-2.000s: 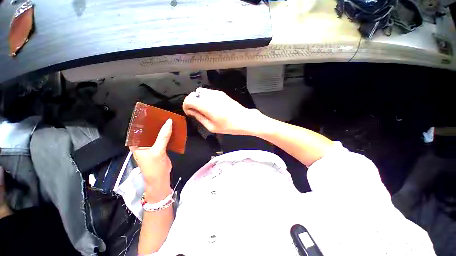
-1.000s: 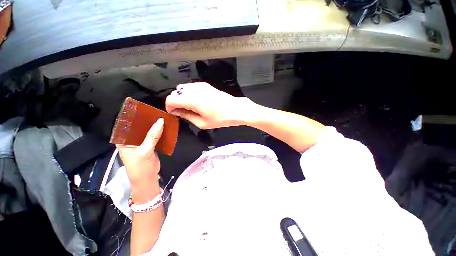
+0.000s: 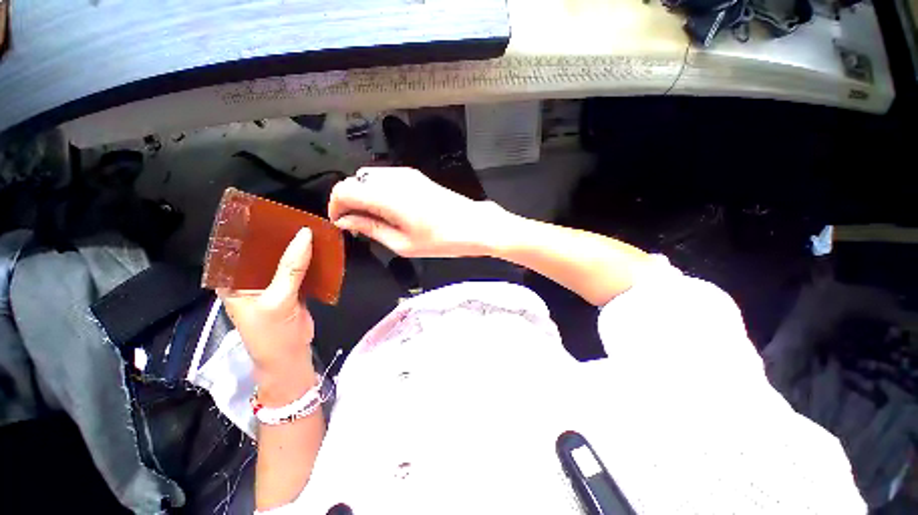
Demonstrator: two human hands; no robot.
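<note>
My left hand [image 3: 274,307] holds a flat orange-brown patch [image 3: 272,241] from below, with the thumb on its face. A darker strip with whitish marks runs along the patch's left end. My right hand [image 3: 388,211] is curled at the patch's upper right edge, with the fingertips close to or touching it. I cannot tell whether anything thin is pinched in the right fingers. White cloth [image 3: 230,387] hangs behind my left wrist.
Grey cloth [image 3: 75,342] and dark pieces [image 3: 151,302] lie at the left. The machine table's ruler edge [image 3: 564,78] and grey-blue board [image 3: 252,35] cross the top. A dark tangled bundle [image 3: 740,15] lies at the upper right.
The patch and both hands have shifted left in the picture, as has the background. My right hand has come closer to the patch's upper right edge.
</note>
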